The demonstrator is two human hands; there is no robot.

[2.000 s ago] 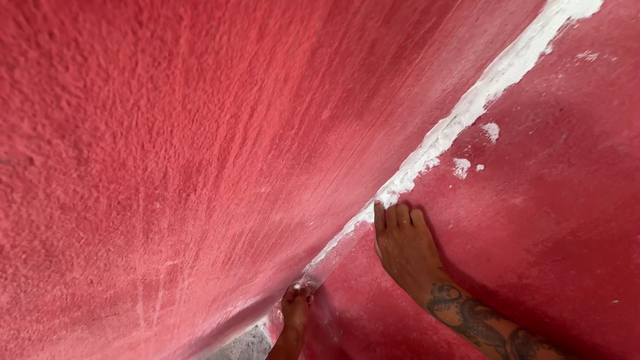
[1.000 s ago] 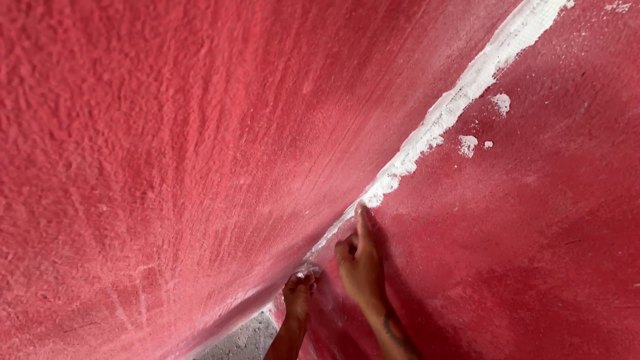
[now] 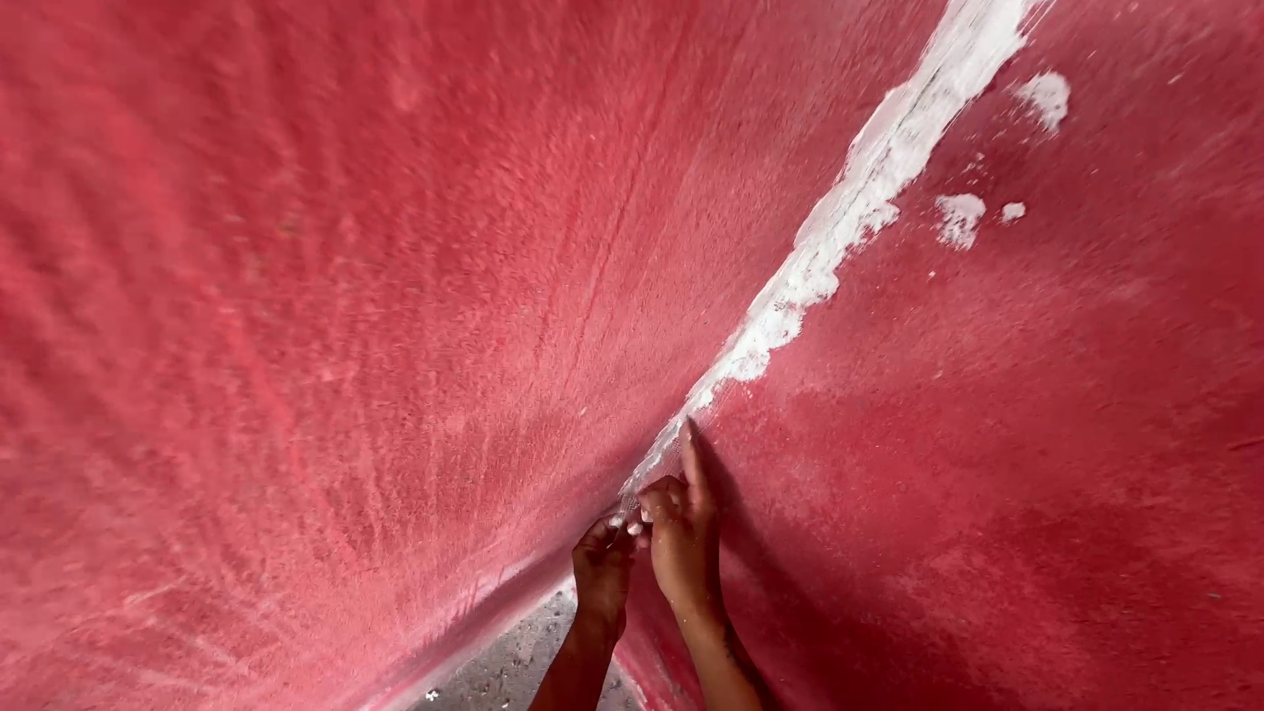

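White filler (image 3: 815, 247) runs in a rough strip along the inside corner between two red walls. Low in that corner a strip of fine mesh tape (image 3: 629, 504) shows close to my fingers. My left hand (image 3: 602, 573) pinches the mesh at the corner line. Beside it, my right hand (image 3: 681, 533) has its index finger stretched up against the corner, just below the thick filler. Its other fingers are curled near the mesh; whether they grip it is not clear.
The rough red wall (image 3: 346, 296) fills the left side, and another red wall (image 3: 1037, 474) the right. Loose white dabs (image 3: 960, 219) mark the right wall. Grey speckled floor (image 3: 513, 657) shows at the bottom, edged by the walls' base.
My right hand has moved down the corner, from the lower end of the thick filler to beside my left hand. Its index finger now points up. My left hand stays low at the corner.
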